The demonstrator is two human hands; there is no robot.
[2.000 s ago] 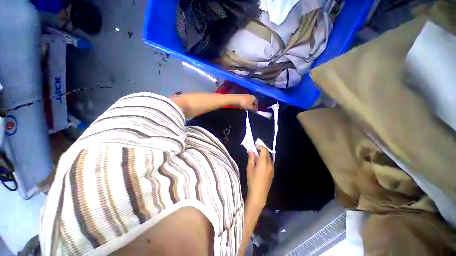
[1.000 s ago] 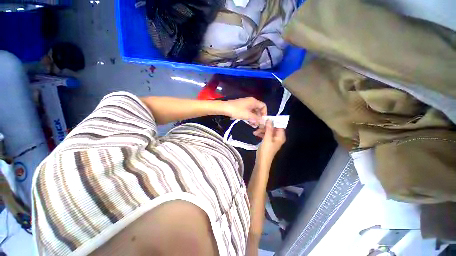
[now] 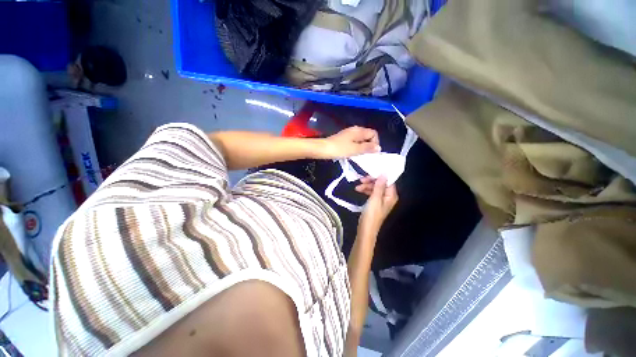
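Observation:
My left hand (image 3: 356, 142) is closed on the upper edge of a small white fabric piece (image 3: 385, 164). My right hand (image 3: 379, 195) pinches the lower edge of the same piece, just below the left hand. A narrow white strip loops down to the left of the hands, and another thin end sticks up to the right. Both hang over dark black cloth (image 3: 432, 202) at my lap. Whether the strip and the piece are joined cannot be told.
A blue bin (image 3: 279, 89) beyond my hands holds dark patterned pieces (image 3: 261, 35) and pale bundled pieces (image 3: 342, 42). Khaki panels (image 3: 516, 63) are heaped at the right, over the white table. A measuring scale (image 3: 464, 296) runs along its edge. Something red (image 3: 301, 125) lies beneath the bin.
Since two seconds ago my hands have come closer together. In the last second the white piece has spread wider between them, and my left hand has shifted slightly up.

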